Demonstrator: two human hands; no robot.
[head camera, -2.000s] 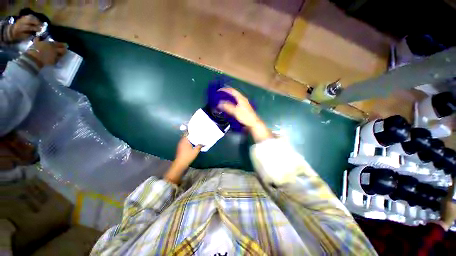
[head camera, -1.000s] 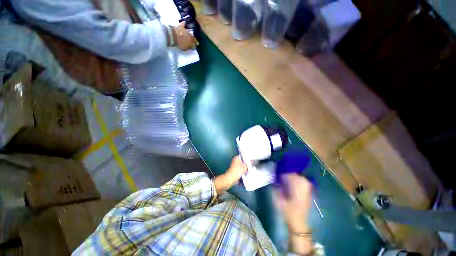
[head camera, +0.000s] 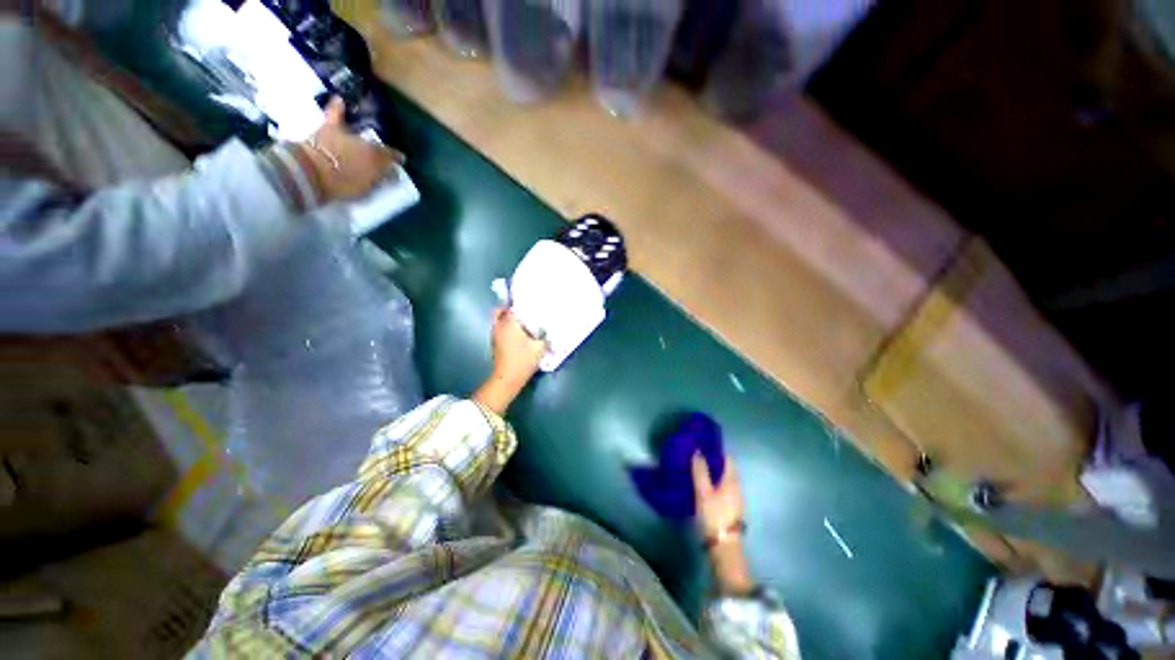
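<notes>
A security camera (head camera: 557, 299) with a white body and a black ball head with light dots is over the green bench, its head pointing to the upper right. My left hand (head camera: 518, 346) holds it by the base end. My right hand (head camera: 719, 493) holds a crumpled purple-blue cloth (head camera: 683, 467) on or just above the bench, to the right of the camera and apart from it.
A co-worker's hand (head camera: 338, 157) is at more white and black cameras (head camera: 264, 65), upper left. Clear ribbed film (head camera: 322, 348) hangs at the bench's left edge. Bagged units (head camera: 528, 45) stand at the back. A metal post (head camera: 1082, 535) and cameras (head camera: 1046, 619) are lower right.
The view has turned. My left hand has moved the camera away from my body, up the bench to the left. My right hand has moved away from the camera with the cloth.
</notes>
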